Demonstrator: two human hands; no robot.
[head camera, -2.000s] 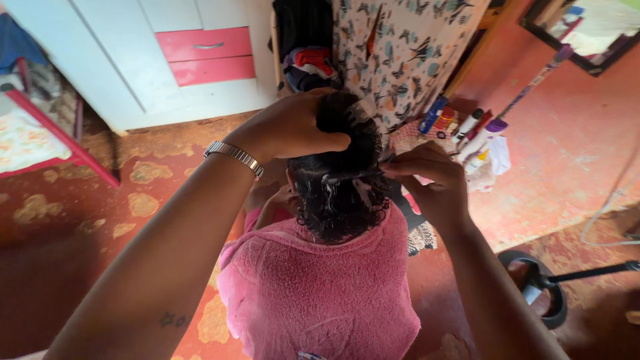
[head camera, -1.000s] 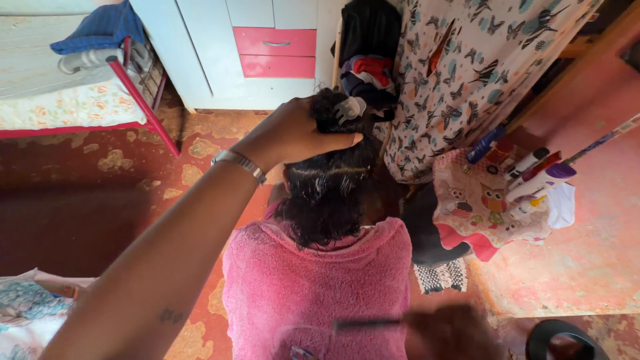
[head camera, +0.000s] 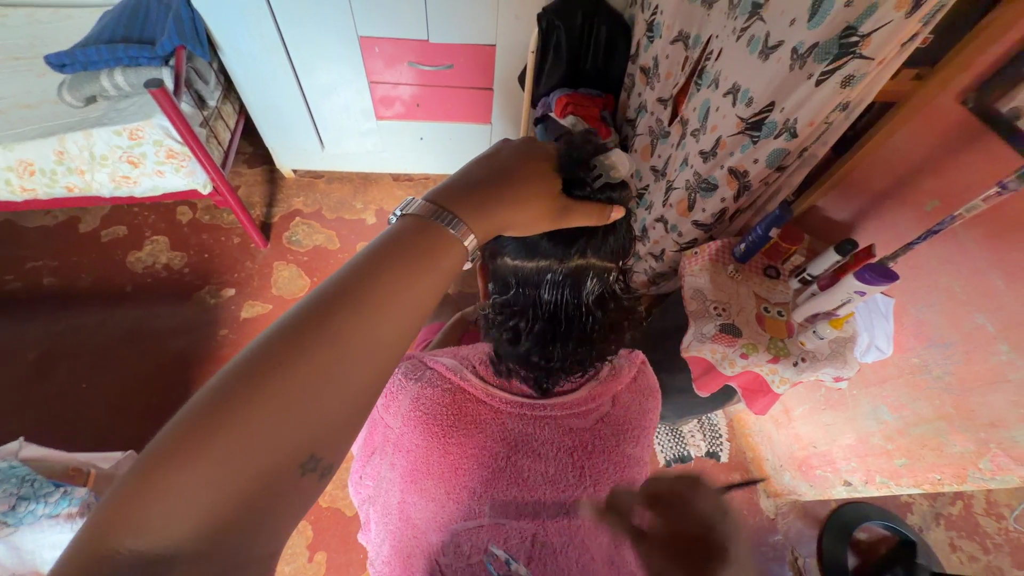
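Observation:
A seated person with dark wet curly hair (head camera: 552, 312) has a pink towel (head camera: 512, 448) round the shoulders. A pale parting line crosses the back of the head. My left hand (head camera: 532, 192), with a metal watch (head camera: 436, 220) at the wrist, holds the upper hair against the crown, beside a pale hair clip (head camera: 612, 166). My right hand (head camera: 672, 524), blurred by motion, is low over the towel's right side, closed on a thin dark tool, perhaps a comb; its narrow end sticks out to the right. A small clip (head camera: 506, 562) lies on the towel at the bottom.
At the right, a small cloth-covered table (head camera: 720, 320) holds several bottles beside a patterned curtain (head camera: 720, 104). A black round base (head camera: 872, 544) stands on the floor at lower right. Ahead is a white cabinet (head camera: 440, 144) with pink drawers; a bed with a red frame (head camera: 204, 152) is upper left.
My right hand has left the hair, where it was two seconds ago, and is now low over the towel with a thin dark tool. My left hand stays on the hair. The view has shifted.

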